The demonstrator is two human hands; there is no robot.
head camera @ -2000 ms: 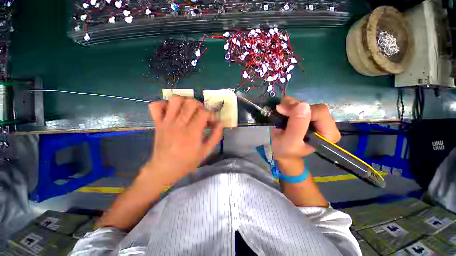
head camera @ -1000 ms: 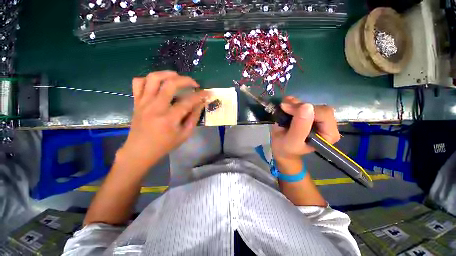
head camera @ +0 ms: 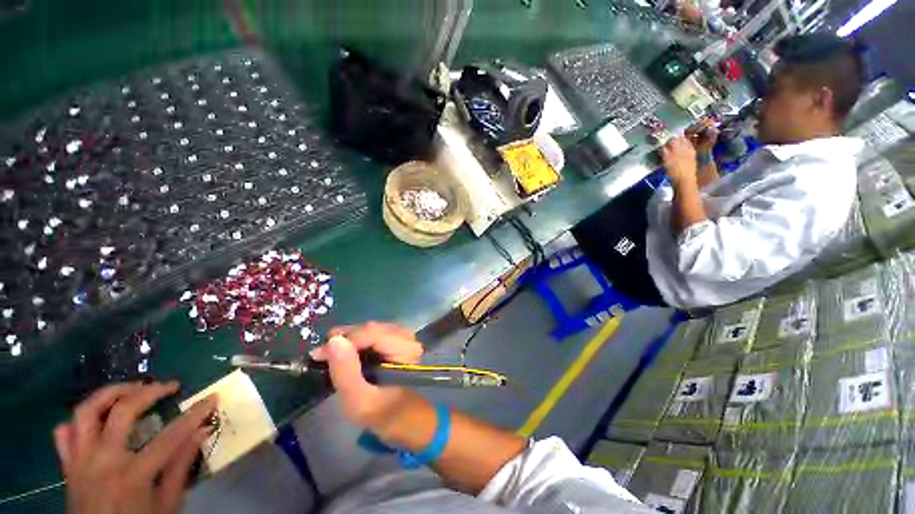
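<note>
My right hand [head camera: 366,373] holds the soldering iron [head camera: 426,375] like a pen, its metal tip pointing left just above the cream work block [head camera: 241,417]. My left hand [head camera: 130,452] is at the lower left, its fingertips at the block's left side by a small dark piece [head camera: 213,434]. Whether the fingers grip the piece is hard to tell. The red-lead components [head camera: 263,298] lie in a pile beyond the block. The black lead wires [head camera: 115,361] lie left of them, blurred. A blue strap is on my right wrist.
A large blister tray [head camera: 181,171] holds rows of pieces. A tan tub [head camera: 426,206] with silvery bits stands beside the soldering station [head camera: 472,186] with its yellow sponge [head camera: 529,168]. Another person [head camera: 773,201] sits working at the right. Wrapped cartons [head camera: 742,392] are stacked behind.
The view has swung right and tilted, bringing the other person, station and cartons in. My left hand has come back over the block's left side. My right hand still holds the iron.
</note>
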